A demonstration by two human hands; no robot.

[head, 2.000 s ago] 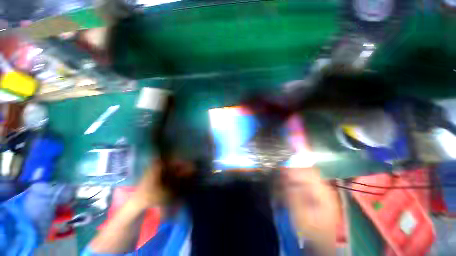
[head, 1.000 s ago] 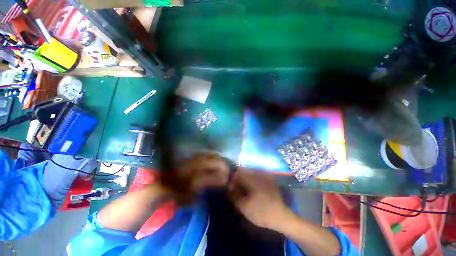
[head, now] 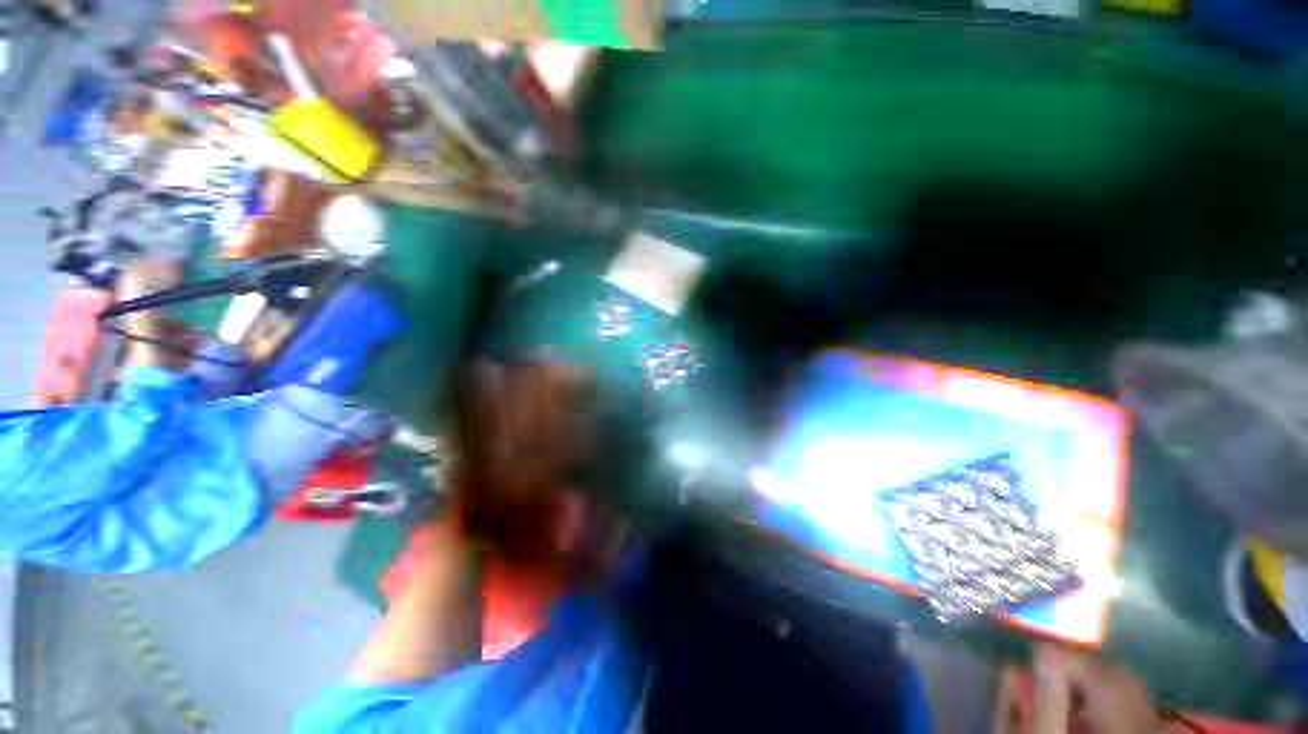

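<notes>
A speckled grey circuit panel (head: 981, 536) lies tilted on the coloured work sheet (head: 846, 416), right of the middle. Small speckled board groups (head: 669, 364) lie on the green bench to the left of the sheet, below a small off-white card (head: 657, 273). My left hand (head: 524, 473) is at the left of centre, blurred and mostly hidden by dark shapes; whether it holds anything is not visible. My right hand (head: 1076, 694) is at the lower right edge, partly cut off, just below the sheet's corner; its fingertips are blurred.
A clear funnel hood (head: 1219, 430) stands at the right edge. A blue box (head: 337, 337) with a dark cable and a yellow holder (head: 327, 138) are at the left. Another person's blue sleeve (head: 129, 480) reaches in from the left. Dark blurred shapes cover parts of the bench.
The view has turned, so the bench appears shifted right and tilted. My hands have parted: the right has moved from near the left one to below the sheet's lower right corner.
</notes>
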